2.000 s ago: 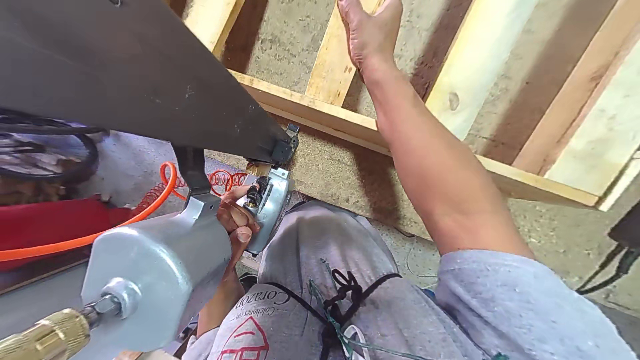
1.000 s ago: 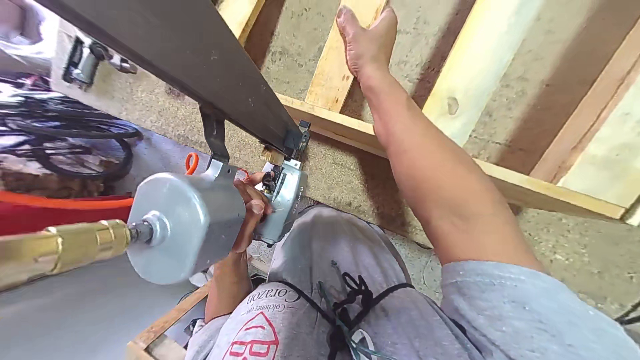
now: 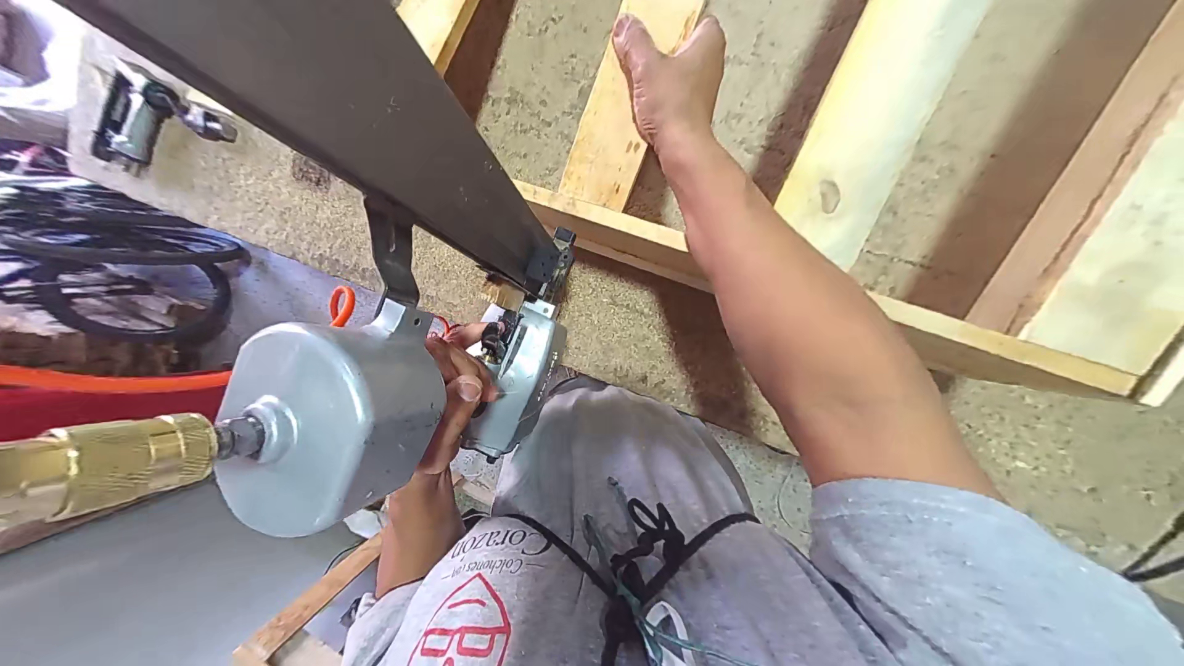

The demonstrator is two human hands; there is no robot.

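Note:
My left hand point(image 3: 462, 379) is closed round the handle of a silver pneumatic nailer point(image 3: 319, 425), partly hidden behind the tool's body. A brass air fitting point(image 3: 129, 462) is attached to its rounded end. The nailer's long dark magazine point(image 3: 370, 102) slants from the upper left down to a small black end near the long rail point(image 3: 629, 231) of a wooden frame. My right arm reaches forward over this rail. My right hand point(image 3: 671, 79) grips across a wooden slat point(image 3: 601, 157), thumb and finger spread towards its two edges.
Another pneumatic tool point(image 3: 143, 120) lies on the board surface at upper left. Black coiled hoses point(image 3: 120, 259) and an orange hose point(image 3: 111, 377) are at the left. More pale slats point(image 3: 869, 129) cross the frame. A wooden frame corner point(image 3: 319, 592) shows at lower left, beside my apron point(image 3: 610, 444).
Since two seconds ago, the nailer has turned in my left hand, so its magazine slants more steeply. My right hand stays on the slat. The second pneumatic tool has come into view.

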